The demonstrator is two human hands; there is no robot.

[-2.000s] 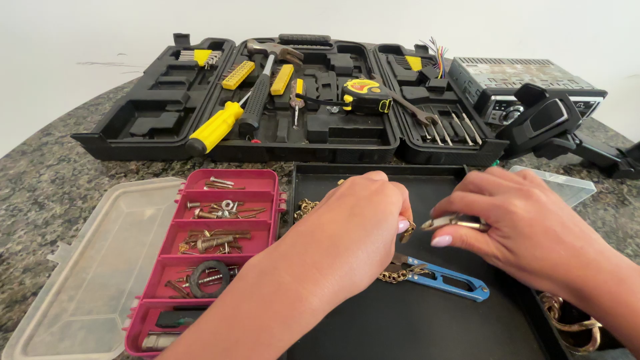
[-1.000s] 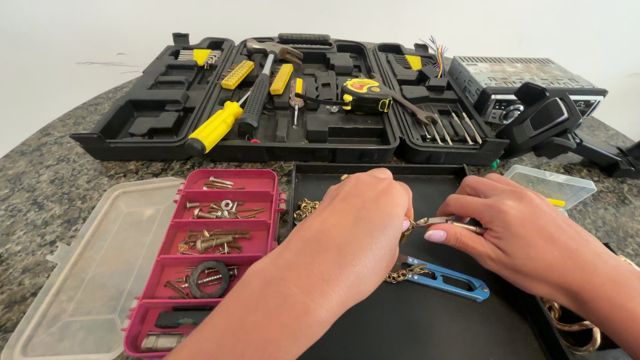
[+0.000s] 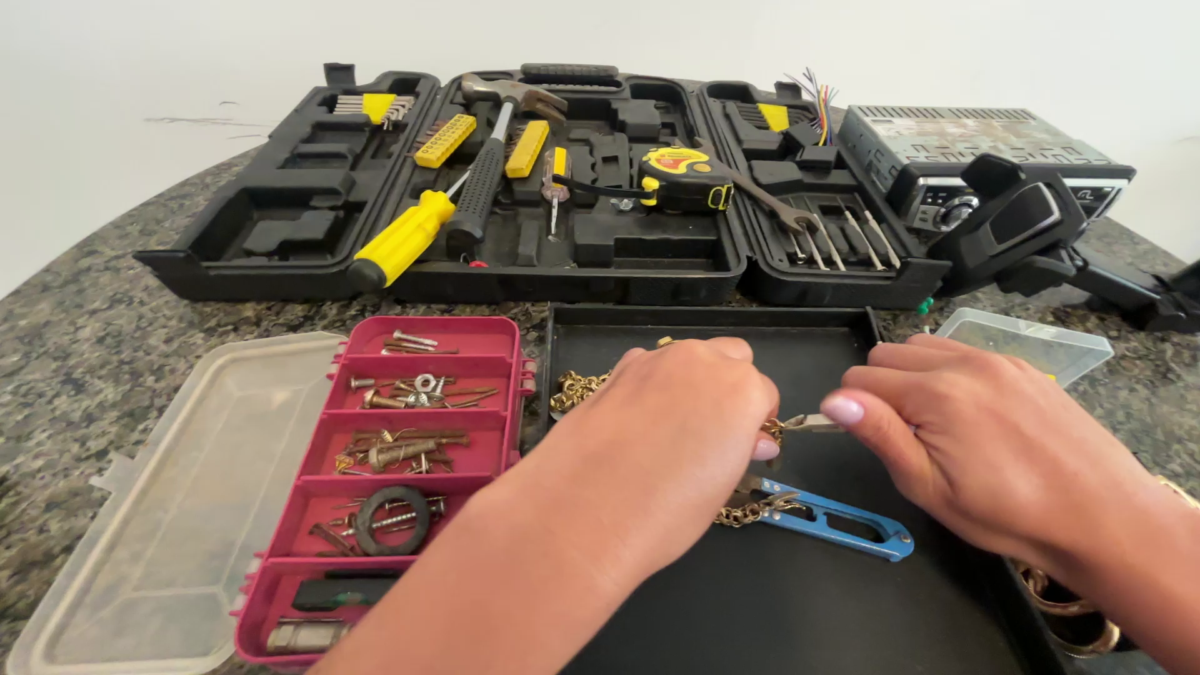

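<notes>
My left hand (image 3: pixel 670 441) pinches part of a gold-coloured chain (image 3: pixel 773 431) above the black tray (image 3: pixel 806 609). My right hand (image 3: pixel 947 441) is closed around a small metal tool (image 3: pixel 814 423), whose tip touches the chain at my left fingertips; its kind cannot be told. Below the hands lies a blue-handled tool (image 3: pixel 844 530), with a length of chain (image 3: pixel 745 514) across its left end. More gold chain (image 3: pixel 578 389) sits at the tray's upper left, partly behind my left hand.
A pink compartment box (image 3: pixel 514 375) of screws and bolts stands left, its clear lid (image 3: pixel 178 525) folded out. Behind lies a black tool case (image 3: pixel 562 281) with a hammer (image 3: pixel 481 178) and tape measure (image 3: pixel 684 178). A car stereo (image 3: pixel 994 141), phone holder (image 3: pixel 1022 225) and clear plastic box (image 3: pixel 1031 337) are right.
My right hand's fingers have closed further over the metal tool, so less of it shows. Its tip now meets the chain, which it stood apart from two seconds ago.
</notes>
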